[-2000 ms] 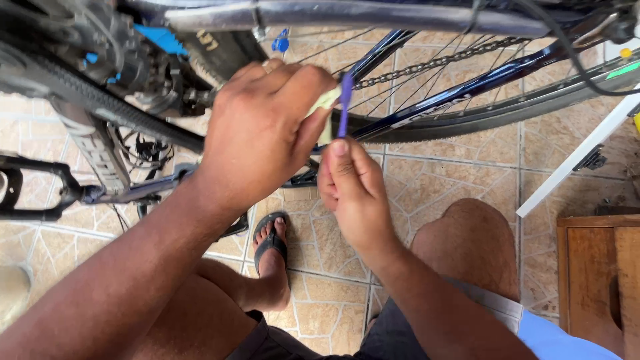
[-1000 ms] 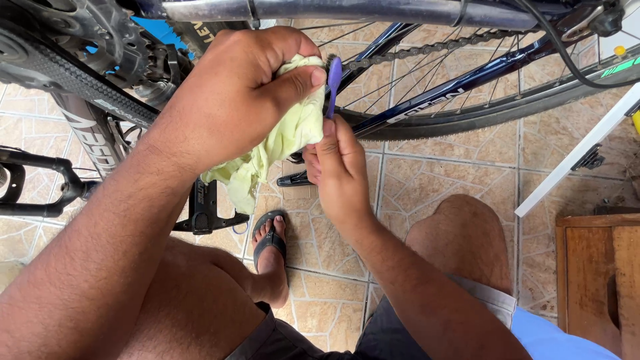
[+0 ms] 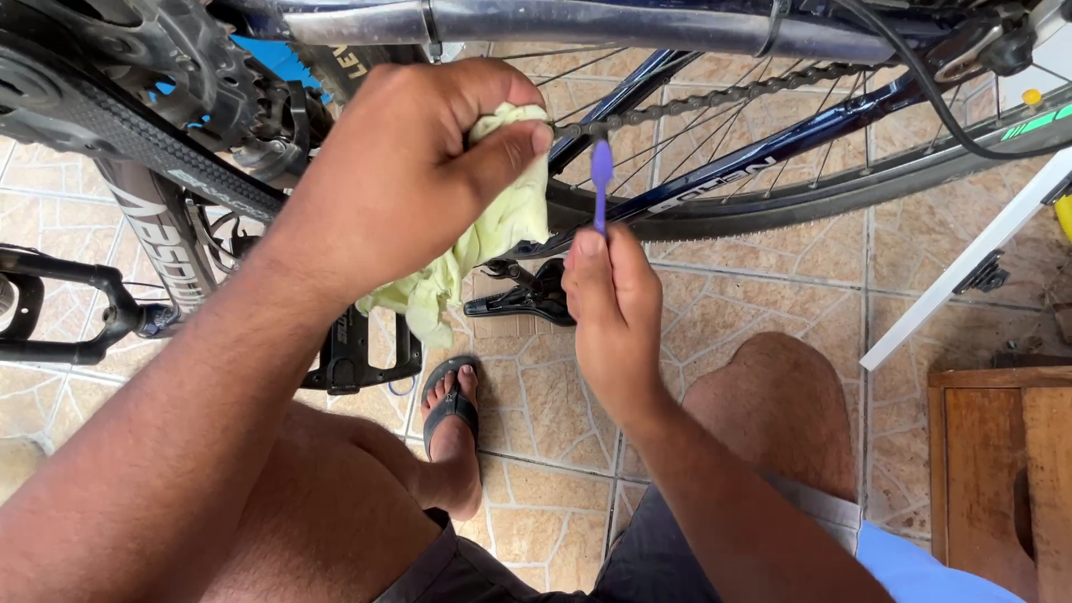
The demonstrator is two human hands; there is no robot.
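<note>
My left hand [image 3: 410,176] grips a pale yellow cloth [image 3: 507,201] against the bicycle chain [image 3: 712,102], thumb and bent forefinger at its upper edge; part of the chain there is hidden by the hand. The cloth's loose end hangs down to the left. In my right hand [image 3: 611,310] is a purple toothbrush [image 3: 600,180], held upright with its head just below the chain. Whether the bristles touch the links cannot be told. The crankset [image 3: 167,75] with its chainrings lies at the upper left.
A dark blue bicycle frame tube [image 3: 720,167] and the rear tire [image 3: 754,213] run behind the chain. A pedal [image 3: 356,356] and a black saddle [image 3: 528,297] are below my left hand. At the right stand a white bar [image 3: 963,268] and a wooden cabinet [image 3: 980,469].
The toothbrush and my right hand have moved right, away from the cloth and my left hand. More of the cloth shows than two seconds ago.
</note>
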